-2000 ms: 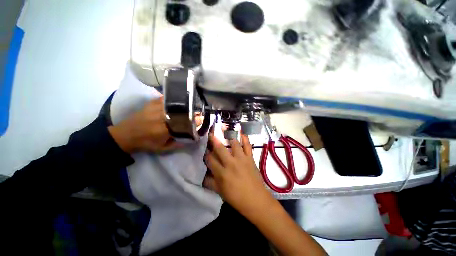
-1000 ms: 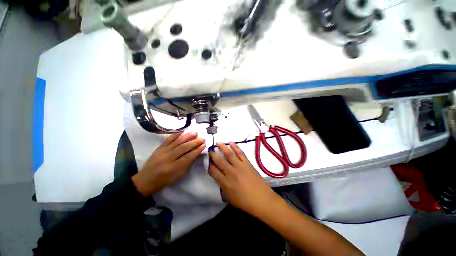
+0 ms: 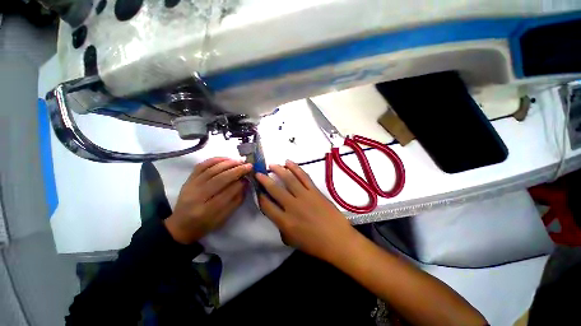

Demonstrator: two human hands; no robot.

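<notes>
A pale grey cut panel (image 3: 245,251) lies under the presser foot (image 3: 247,150) and hangs over the table's front edge. A narrow dark and blue edging strip (image 3: 259,163) runs along it at the needle area. My left hand (image 3: 211,198) lies on the panel left of the foot, fingers together, holding it down. My right hand (image 3: 302,207) holds the panel and strip at the right, its fingertips just in front of the foot. The thumbs and the cloth under the palms are partly hidden.
The white sewing machine head (image 3: 306,48) spans the top, with a shiny curved guard (image 3: 70,137) at left. Red-handled scissors (image 3: 366,175) lie right of my right hand, beside a black phone (image 3: 443,121) on brown cardboard (image 3: 396,129). White panels (image 3: 481,232) lie below the table edge.
The view has come closer to the machine and tilted. Both hands now meet nearer together at the foot, and a blue strip shows between the fingertips.
</notes>
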